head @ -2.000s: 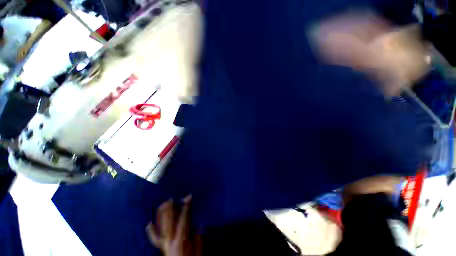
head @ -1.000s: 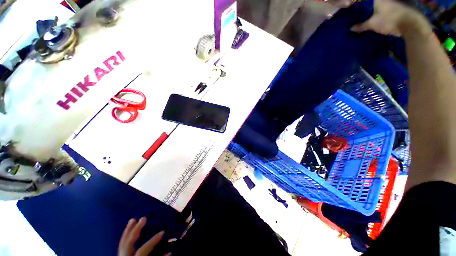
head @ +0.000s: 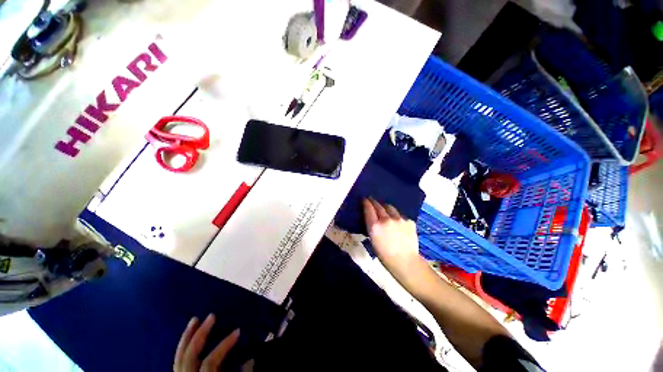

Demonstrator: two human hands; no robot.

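A navy cloth panel (head: 145, 305) lies at the lower left, beside the sewing machine's white bed. My left hand (head: 207, 349) rests at its lower right part, cut off by the bottom edge, fingers apart. My right hand (head: 391, 232) is on folded navy cloth (head: 389, 178) at the near left side of the blue crate (head: 501, 131). Its fingertips touch the cloth; whether they pinch it is not clear. The needle area is partly visible and blurred at the far left.
Red-handled scissors (head: 178, 143), a black phone (head: 291, 149) and small snips (head: 296, 107) lie on the white machine bed. The HIKARI machine head (head: 80, 94) fills the upper left. The blue crate holds white and navy scraps. More crates (head: 592, 109) stand at the right.
The large navy cloth has left the area over the bed. My right hand has moved from the upper right down to the crate's near left side. My left hand has stayed nearly still.
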